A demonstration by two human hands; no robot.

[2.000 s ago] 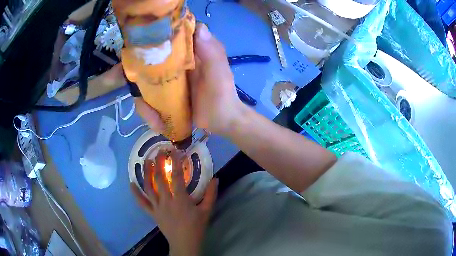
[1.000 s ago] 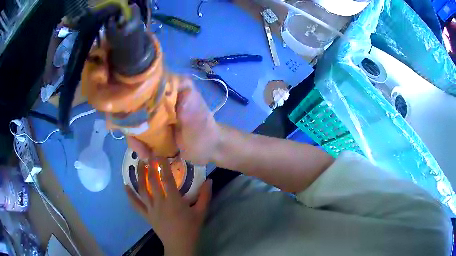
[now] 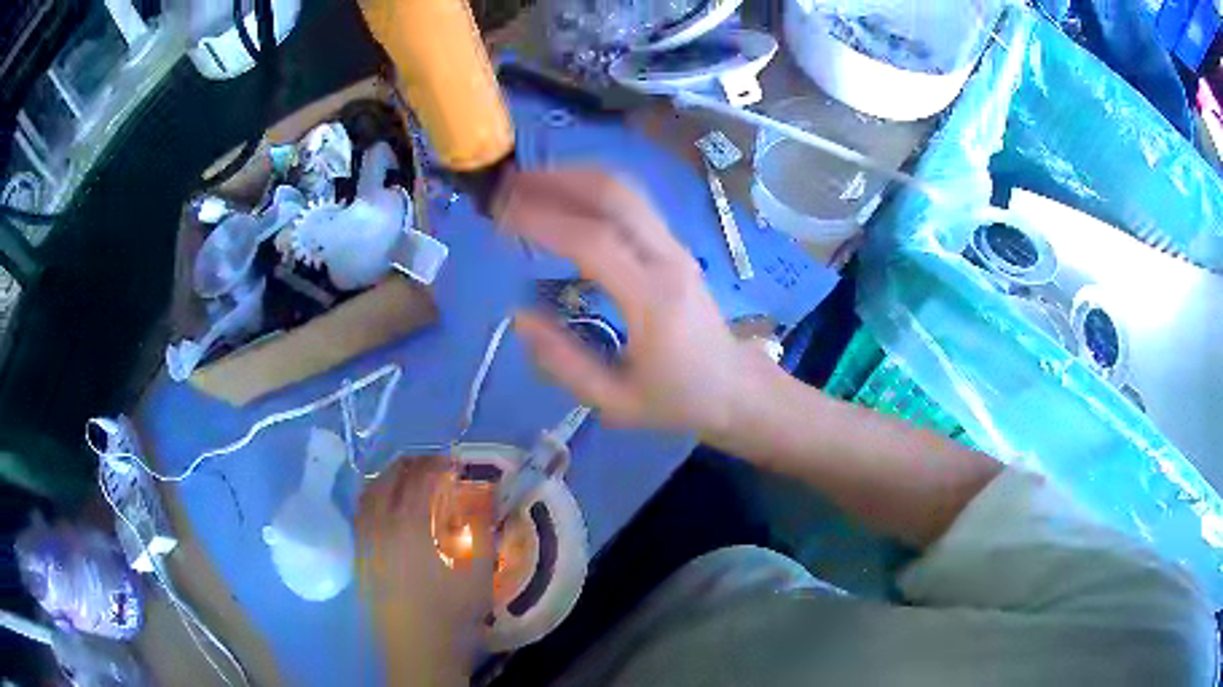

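The white slotted lamp housing (image 3: 561,591) lies near the mat's front edge with a warm orange glow inside and a short neck pointing up and right. My left hand (image 3: 419,557) is blurred and lies over the housing's left side; its fingers are unclear. My right hand (image 3: 644,302) is raised above the mat with thumb and fingers apart, holding nothing. The orange electric screwdriver (image 3: 449,83) hangs at the top, its dark tip just beyond my right fingertips.
A white paddle-shaped cover (image 3: 311,530) and a thin white cord (image 3: 255,432) lie on the mat. A cardboard parts box (image 3: 322,338) stands upper left. A power strip (image 3: 128,470) is at left. A clear round dish (image 3: 811,181) and turquoise-lined bin (image 3: 939,322) are at right.
My right hand has let go of the orange screwdriver and moved right, fingers spread. The screwdriver now hangs higher up. My left hand has shifted to the housing's left side, and the view has shifted.
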